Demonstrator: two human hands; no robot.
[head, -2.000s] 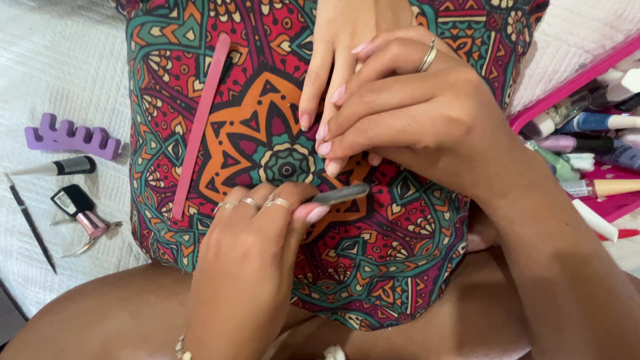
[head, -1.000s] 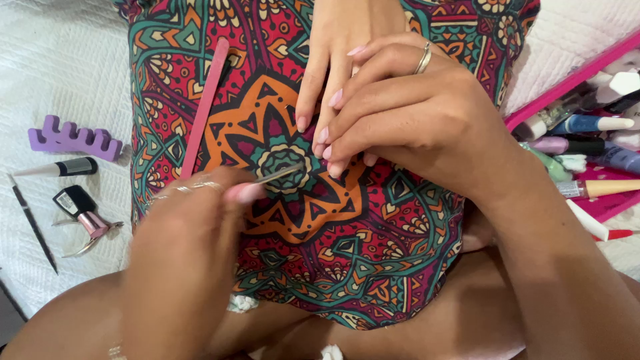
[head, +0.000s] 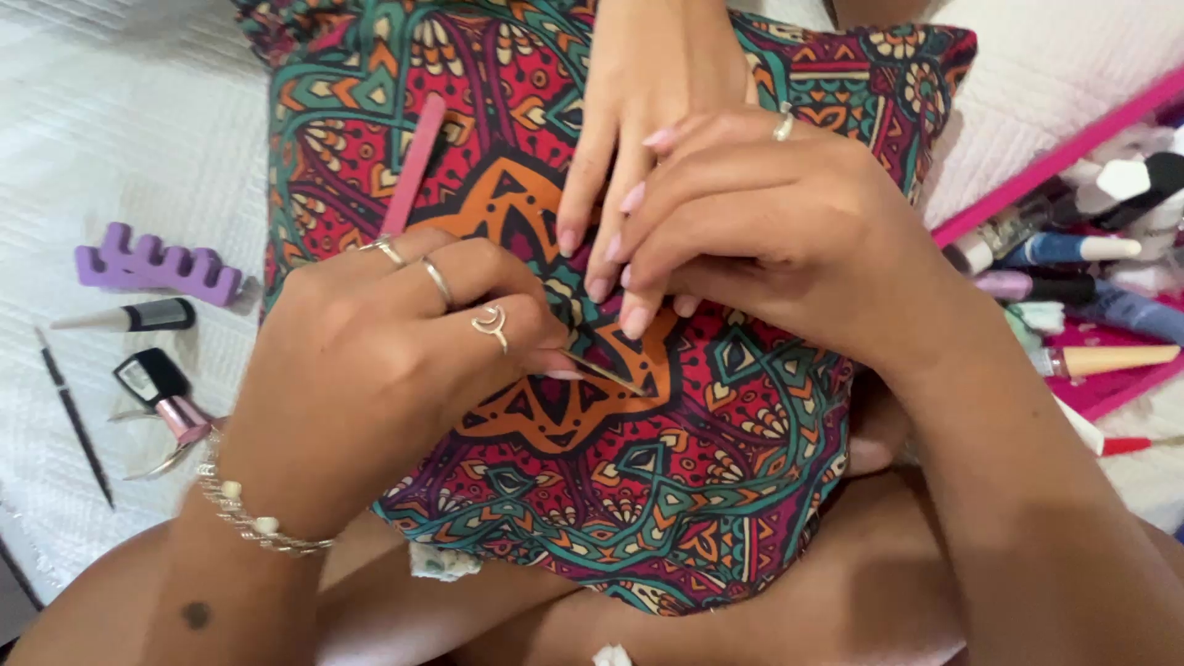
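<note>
My left hand (head: pixel 398 351), with rings and a bracelet, pinches a thin nail file (head: pixel 606 372) between thumb and fingers. The file is seen nearly edge-on, its free end pointing down to the right, below the other person's fingertips and apart from them. My right hand (head: pixel 777 222) grips a finger of another person's hand (head: pixel 661 83), whose nail tip shows beneath my fingers. That hand lies palm down on a patterned cushion (head: pixel 740 462). A pink nail file (head: pixel 413 166) rests on the cushion beyond my left hand, which hides its lower end.
On the white quilted cover at left lie a purple toe separator (head: pixel 157 264), a nail polish bottle (head: pixel 165 393), a white-tipped, black-banded item (head: pixel 129 316) and a thin brush (head: pixel 74 416). At right, a pink-edged case (head: pixel 1064 153) holds several polish bottles and tools.
My left hand swung left between the first two frames and is now back toward the middle, still with the file. My right hand keeps its grip on the other person's finger.
</note>
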